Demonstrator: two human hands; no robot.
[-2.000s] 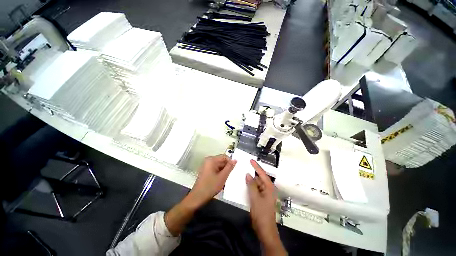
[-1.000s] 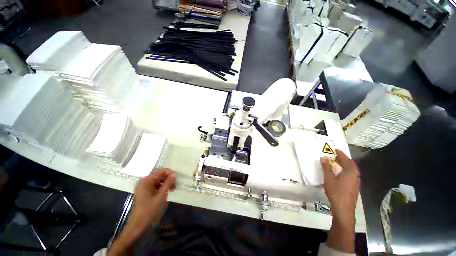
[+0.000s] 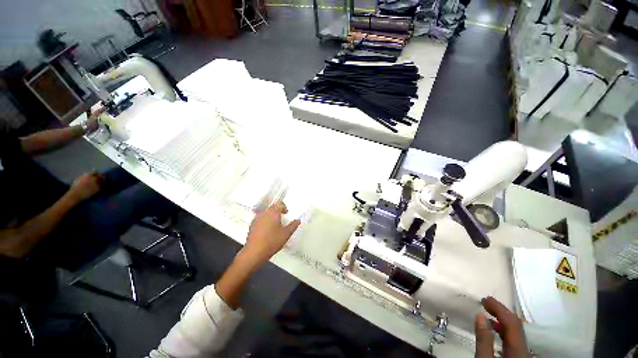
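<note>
My left hand [image 3: 263, 238] is at the front edge of the short white stacks [image 3: 271, 192], its thumb and fingers apart; no piece shows clearly lifted in it. My right hand [image 3: 501, 331] is cut off by the bottom edge, fingers apart and empty, in front of the machine's right part. The white sewing machine [image 3: 427, 203] has its dark needle area [image 3: 417, 246] with no white piece in it. A loose pile of white pieces [image 3: 537, 287] lies on the machine's right top beside the yellow warning label [image 3: 566, 269].
Tall white stacks [image 3: 203, 150] stand left of my hand. A seated person [image 3: 59, 203] works at another machine [image 3: 133, 80] at far left. The dark lever [image 3: 470, 224] sticks out beside the machine arm. Black strips [image 3: 367, 89] lie on a bench behind; white bundles [image 3: 570, 87] stand at back right.
The view has swung left. My left hand has moved from the machine front to the short stacks. My right hand went to the pile by the label and has come back toward the machine front.
</note>
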